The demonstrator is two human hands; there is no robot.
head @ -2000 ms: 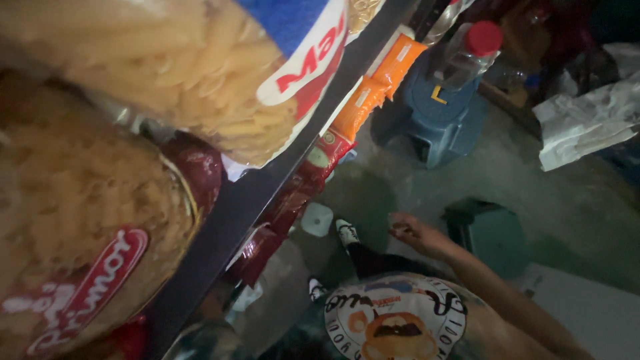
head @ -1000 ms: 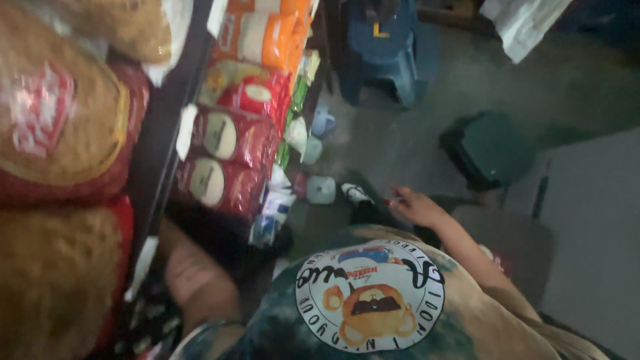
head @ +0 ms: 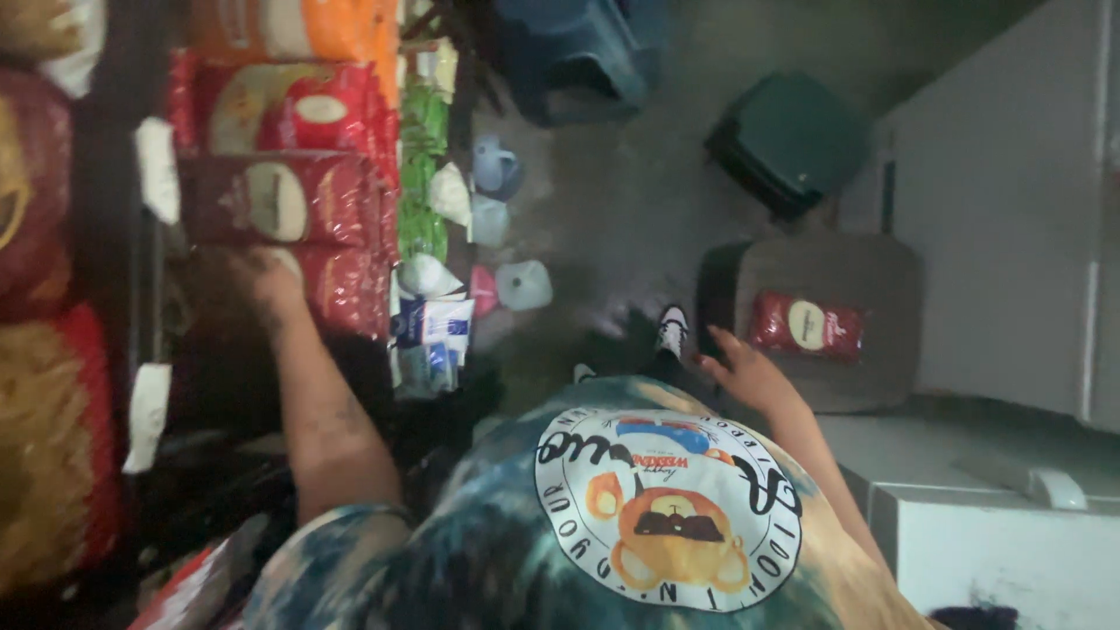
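My left hand [head: 262, 278] reaches onto the shelf and lies at the nearest dark red plastic package [head: 343, 289]; its fingers are blurred and in shadow, so a hold cannot be made out. Beside that package lie another dark red package [head: 280, 199] and a brighter red one [head: 289, 107]. My right hand [head: 739, 366] hangs over the floor with fingers apart and nothing in it. To its right, a similar red package [head: 807, 325] lies on a brown stool seat [head: 840, 262].
Orange packages [head: 297, 31], green packets [head: 423, 175] and blue-and-white packets [head: 437, 322] fill the shelf. Large pasta bags [head: 44, 437] lie at the far left. A blue plastic stool [head: 573, 57], a dark green bin-like object [head: 792, 140] and plastic jugs [head: 523, 285] stand on the floor. A white cabinet [head: 989, 534] is at lower right.
My left arm, only partly in view one second ago, now extends onto the shelf with its hand at the red packages. The view has shifted, and the stool with the red package now shows fully.
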